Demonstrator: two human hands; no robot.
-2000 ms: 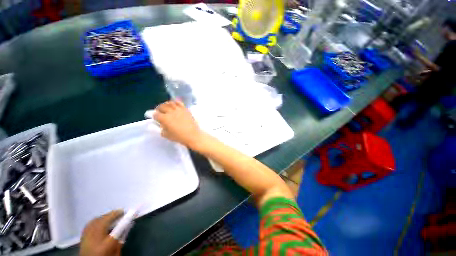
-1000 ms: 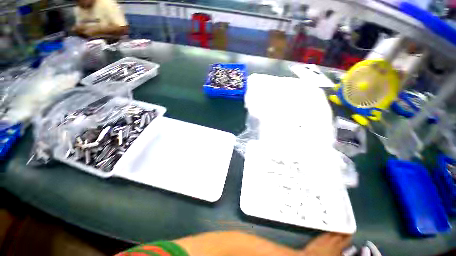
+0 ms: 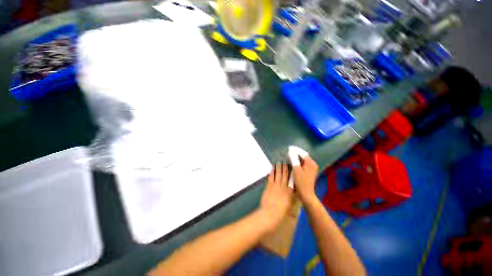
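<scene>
My left hand [image 3: 277, 195] and my right hand [image 3: 306, 175] are close together at the table's front edge, past the right-hand white tray. My left hand lies palm down with fingers extended, over the top of a brown cardboard-like piece [image 3: 283, 234] that hangs at the edge. A white covering or piece [image 3: 295, 154] shows at my right fingertips. Blur hides whether either hand grips anything. The right-hand white tray [image 3: 141, 215] holds tiny parts and lies partly under a milky plastic bag [image 3: 145, 64].
A white work tray [image 3: 48, 215] is at the left. A blue basket of stems [image 3: 46, 62] stands behind it. A yellow-and-blue fan [image 3: 243, 21], an empty blue tray [image 3: 318, 108] and a filled blue basket [image 3: 353, 78] stand farther back. Red stools [image 3: 388, 175] are on the floor at right.
The view has swung back right and down. A second ago one forearm and a hand showed at the lower edge; now both hands are together at the table's edge. The brown piece is now in view beneath them.
</scene>
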